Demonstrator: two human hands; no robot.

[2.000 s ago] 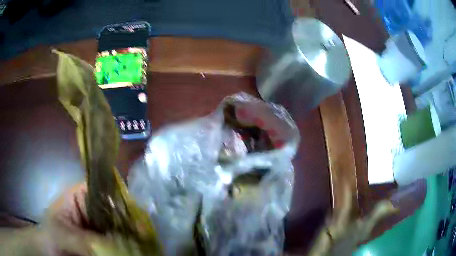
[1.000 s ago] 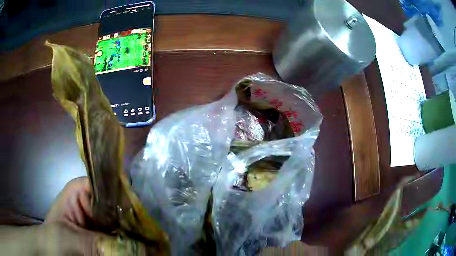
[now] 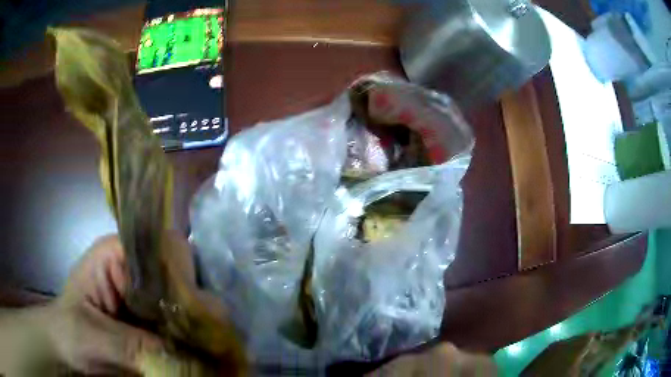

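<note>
My left hand [image 3: 99, 294], bare, is at the lower left, shut around long olive-brown wrapping leaves [image 3: 136, 173] whose pointed flap sticks up. Another brown leaf flap [image 3: 585, 353] shows at the bottom right edge, blurred. Part of my right hand [image 3: 441, 362] shows at the bottom edge, cut off; its grip is hidden. No dumpling is clearly visible between the hands. A clear crumpled plastic bag [image 3: 276, 177] with red print lies open in front, with dark leaf pieces and a pale yellow lump [image 3: 382, 227] inside.
A black smartphone [image 3: 184, 96] with a green video lies behind the left leaf. A metal canister [image 3: 471, 44] stands behind the bag. A white paper sheet [image 3: 588, 147], a green-and-white cup-like object [image 3: 638, 151] and another white cylinder [image 3: 636, 202] are at the right.
The view has shifted so the phone, bag and canister sit higher in the picture. The right leaf flap has dropped towards the lower right. More of my right hand shows at the bottom edge.
</note>
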